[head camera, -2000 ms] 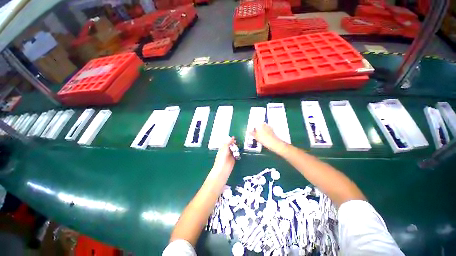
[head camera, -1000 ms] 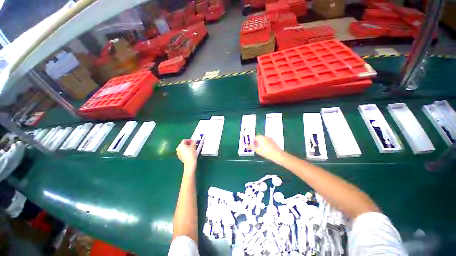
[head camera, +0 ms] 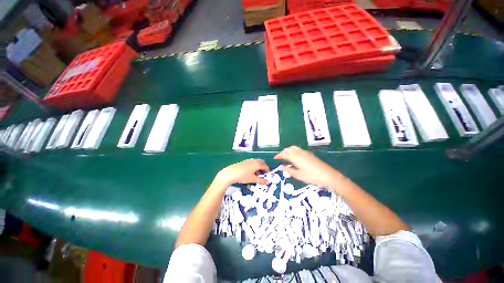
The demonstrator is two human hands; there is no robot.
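A loose heap of white charging cables with round disc heads lies on the near green surface. My left hand is at the far left edge of the heap, its fingers curled at the cables. My right hand is at the far edge of the heap, fingertips beside a cable disc. Whether either hand grips a cable is too small to tell. Beyond them, a box base with a dark watch stands beside a plain white lid. Another base with a dark item is to the right.
More long white boxes stand in a row along the green conveyor belt. Stacked red compartment trays are at the far side, right and left. Metal posts rise at the line's sides.
Both hands have drawn back from the boxes to the far edge of the cable heap and are closer together. The boxes in front have shifted in the view, which has tilted too.
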